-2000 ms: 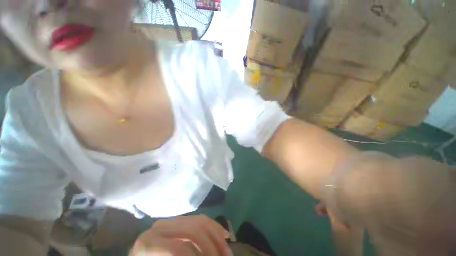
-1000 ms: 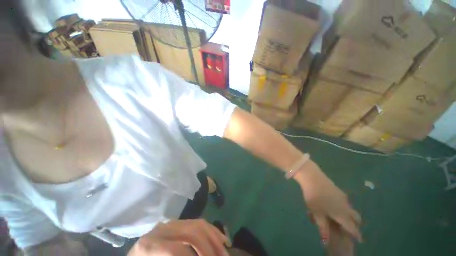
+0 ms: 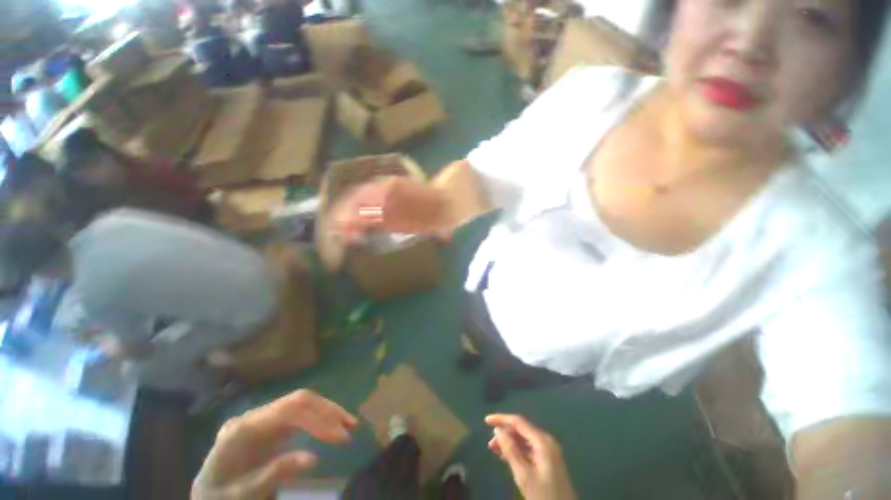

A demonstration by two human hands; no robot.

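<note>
My left hand (image 3: 269, 444) is at the bottom, left of centre, fingers curved and apart, with nothing visible in it. My right hand (image 3: 528, 457) is at the bottom, right of centre, fingers loosely bent and apart, holding nothing visible. The two hands are apart. Between and below them a flat brown cardboard piece (image 3: 440, 420) lies on the green floor beside my feet. A pale edge (image 3: 313, 488) shows below my left hand; I cannot tell what it is.
A person in a white top (image 3: 664, 283) stands close on the right, a blurred hand in front of an open carton (image 3: 396, 269). Another person in grey (image 3: 176, 278) bends near the white-topped table (image 3: 59, 430) at left. Brown cartons (image 3: 391, 107) stand behind.
The view has swung to the cartons, table and bending person. The white-topped person now shows on the right instead of the left. Two hands now show apart at the bottom.
</note>
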